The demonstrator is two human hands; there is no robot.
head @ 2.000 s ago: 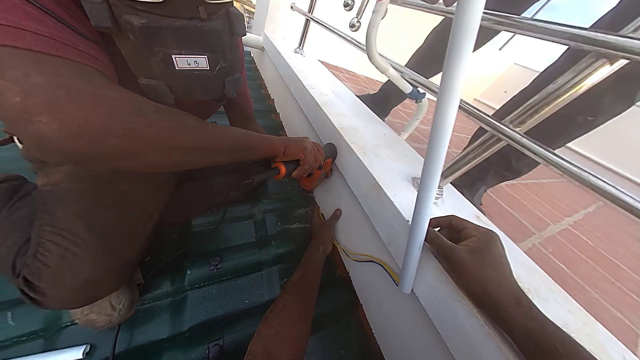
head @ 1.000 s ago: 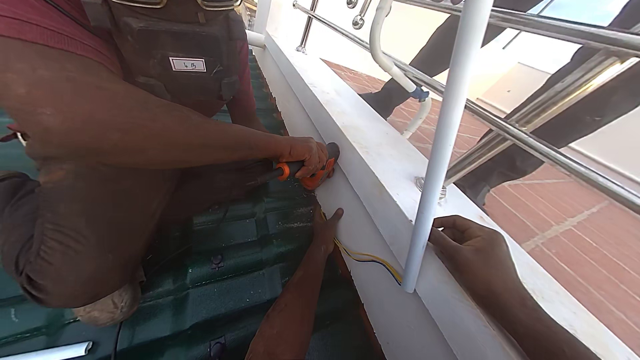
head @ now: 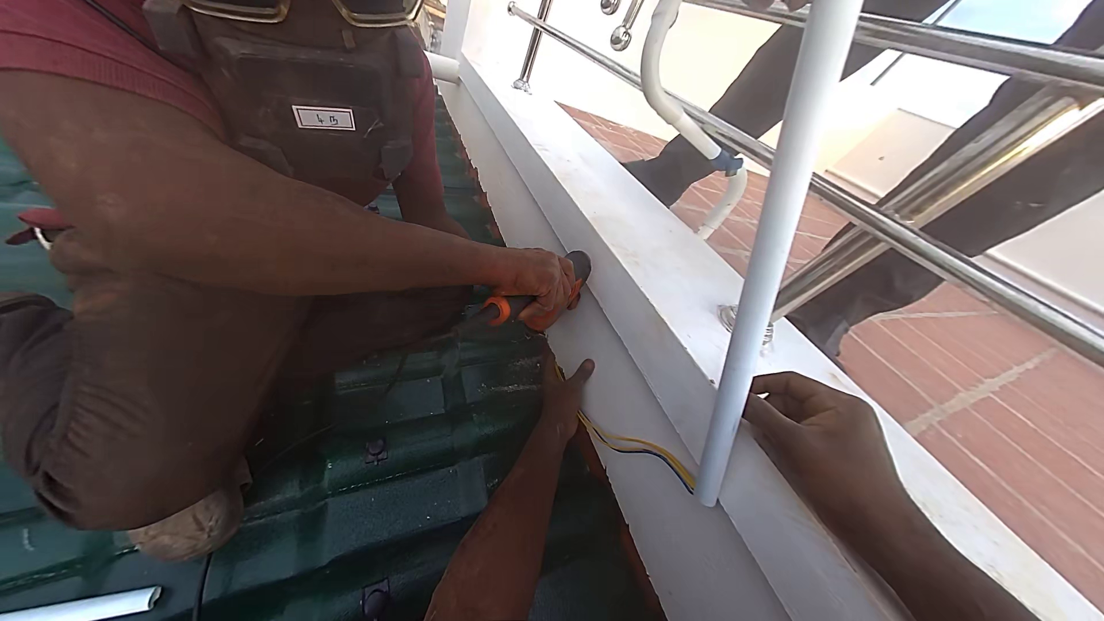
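Low in the head view, my left hand (head: 565,392) lies at the roof edge against the white wall (head: 638,414), thumb up, with the yellow and blue wires (head: 642,447) running from its fingers. These wires enter the lower end of a white plastic conduit pipe (head: 772,259), which leans across the ledge. My right hand (head: 806,423) has its thumb and fingertips at the right side of that pipe; whether it grips the pipe is not clear. Just beyond my left hand, a co-worker's hand (head: 539,280) holds an orange and black power tool (head: 509,309) against the wall.
The co-worker kneels at left on green roof tiles (head: 405,509). A white trim piece (head: 95,605) lies at bottom left. Steel railing (head: 931,241) runs along the ledge (head: 595,207), with a bent white pipe (head: 668,95) beside it. Another person's dark-clothed legs (head: 888,276) are behind the rails.
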